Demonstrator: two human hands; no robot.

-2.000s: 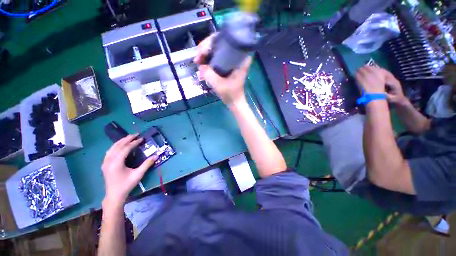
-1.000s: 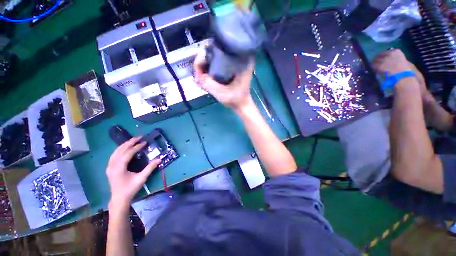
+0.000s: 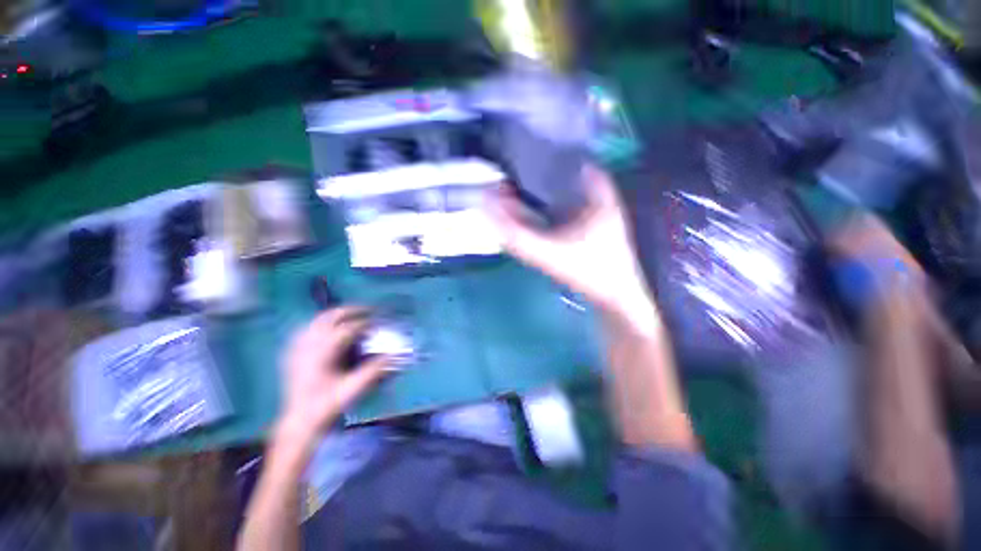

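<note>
The head view is strongly blurred. My left hand (image 3: 328, 361) holds the black housing assembly (image 3: 385, 343) on the green bench, fingers on its left side. A pale patch shows inside the housing, and its dark arm (image 3: 321, 291) sticks up behind my fingers. My right hand (image 3: 576, 242) is raised around the lower end of the thick grey powered screwdriver (image 3: 549, 151), with a yellow fitting above it. The screwdriver's tip cannot be made out.
Silver-grey screw feeders (image 3: 414, 178) stand behind the housing. Part boxes stand at left, including a white box (image 3: 91, 404) of silvery strips. At right a black tray (image 3: 656, 269) holds white and red strips, beside another person's arm with a blue band (image 3: 877, 282).
The whole view has shifted, so the bench things sit lower and further right in the picture, and it is now heavily blurred. Both hands keep their holds on the housing and the screwdriver.
</note>
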